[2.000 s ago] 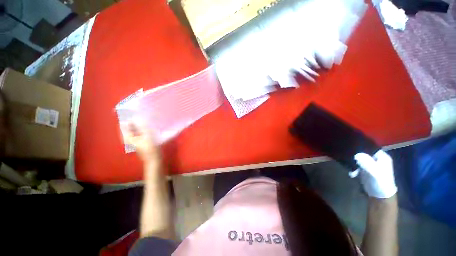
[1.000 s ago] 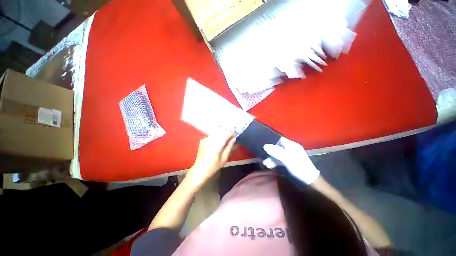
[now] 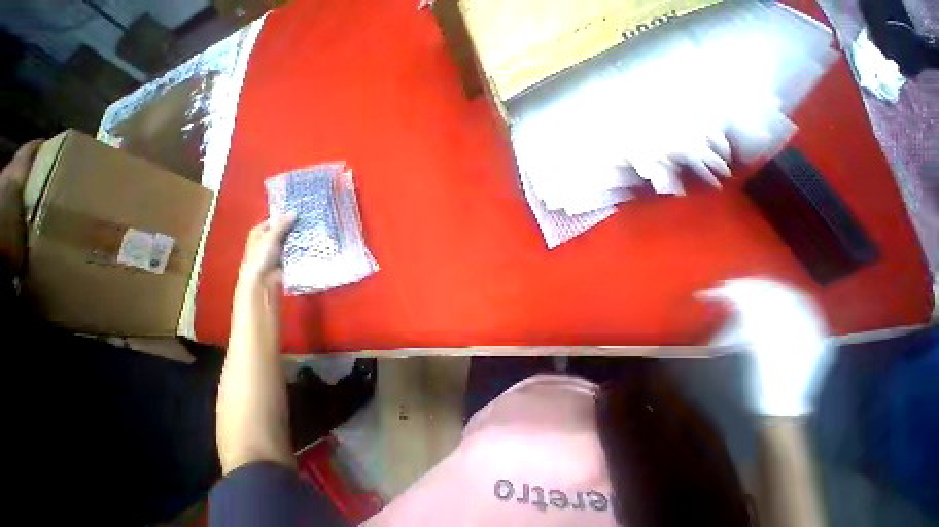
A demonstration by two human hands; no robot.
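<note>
Filled bubble bags, silver-grey with dark content showing, lie overlapping at the left of the red table. My bare left hand grips their left edge, with the thumb on top. My right hand, in a white glove, is blurred at the table's front edge at the right; its fingers look apart and nothing shows in it. A black flat item lies on the red table beyond my right hand. White empty bubble bags fan out at the upper right.
A brown supply carton stands behind the white bags. A brown carton with a label is at the left table edge, with another person's hand by its corner. A crumpled white thing lies on pink bubble wrap at the far right.
The white bag and black item my hands held together have left the centre. My left hand has moved left onto the filled bags. My right hand moved right; a black item now lies there.
</note>
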